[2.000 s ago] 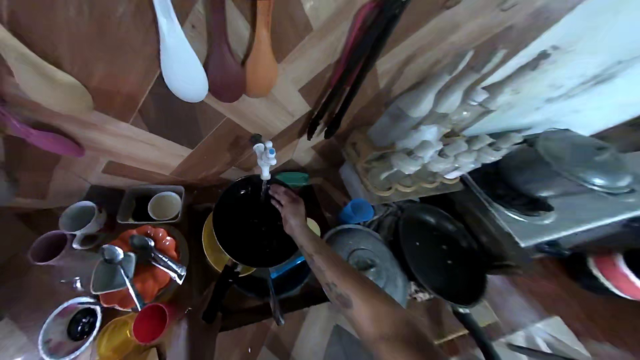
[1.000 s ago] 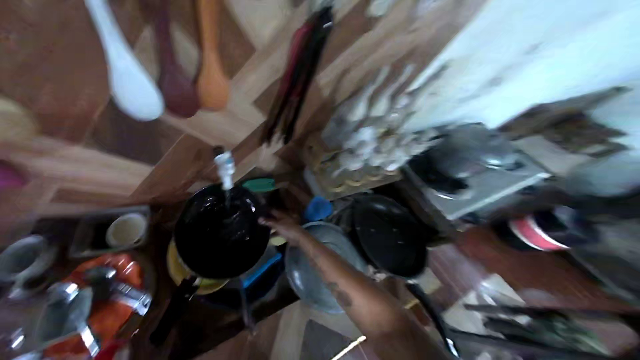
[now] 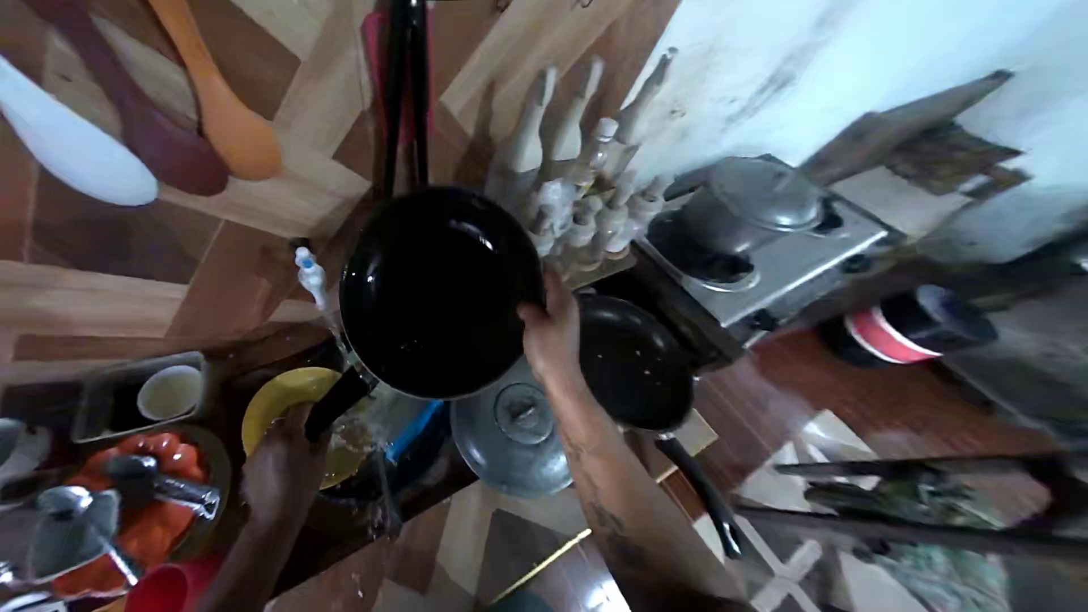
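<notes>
A wet black frying pan (image 3: 442, 293) is lifted between my two hands. My left hand (image 3: 285, 463) grips its black handle at the lower left, and my right hand (image 3: 552, 331) holds the rim on the right side, thumb on the inner edge. Water runs from the white tap (image 3: 310, 270) just left of the pan and falls past its handle. Below lie a yellow bowl (image 3: 285, 395), partly hidden by my left hand and the handle, and a blue object (image 3: 414, 431) in the dark sink.
A grey metal lid (image 3: 510, 459) and a second frying pan (image 3: 637, 365) lie right of the sink. Behind them stand several bottles (image 3: 586, 212) and a stove (image 3: 782, 272) bearing a lidded pot (image 3: 752, 200). An orange dish (image 3: 174, 463) with spoons is at left.
The pan has risen out of the sink area and moved right, toward the bottles. My left hand has come into view on its handle. The yellow bowl beneath shows more now.
</notes>
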